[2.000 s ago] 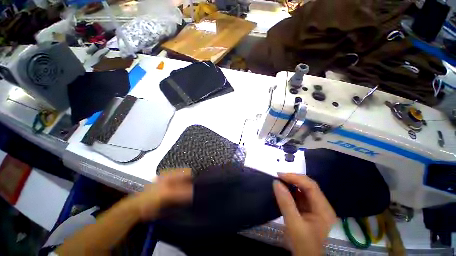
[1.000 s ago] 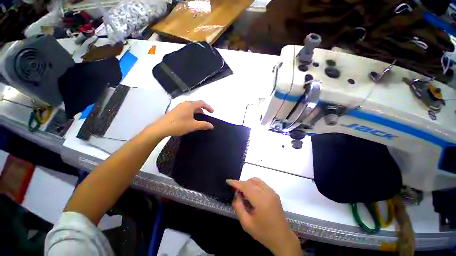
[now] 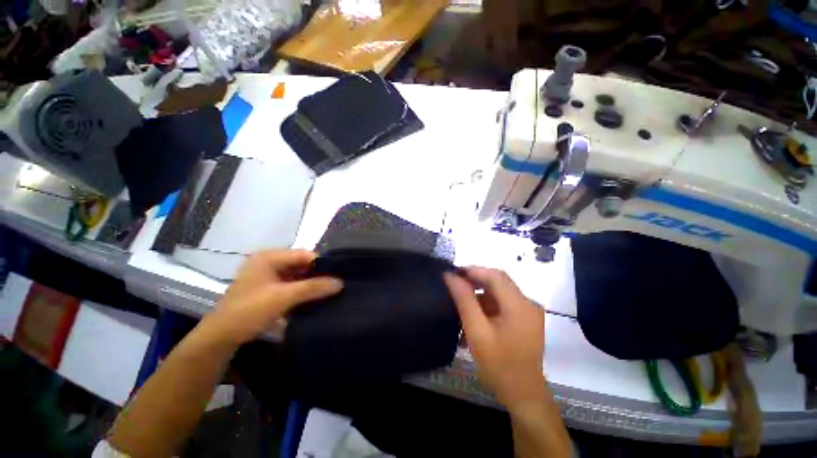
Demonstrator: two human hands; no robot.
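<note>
My left hand (image 3: 273, 291) grips the left upper edge of a black fabric panel (image 3: 376, 318). My right hand (image 3: 497, 326) pinches its right upper corner. The panel is blurred and hangs over the table's front edge. Behind it a speckled dark panel (image 3: 372, 225) lies flat on the table, its lower part hidden by the black one. The lit needle area of the sewing machine (image 3: 528, 224) is to the right, with no fabric under the needle that I can see.
A black panel pile (image 3: 654, 295) lies under the machine arm. Green-handled scissors (image 3: 672, 394) and a tan cord (image 3: 742, 402) are at the front right. Grey-backed panels (image 3: 255, 206), two-part panels (image 3: 354, 116) and black scraps (image 3: 170, 152) lie left and back.
The black panel lay flat over the speckled panel; now it is lifted at its upper edge and drawn toward me. My right hand has moved up to its corner, my left hand down and left.
</note>
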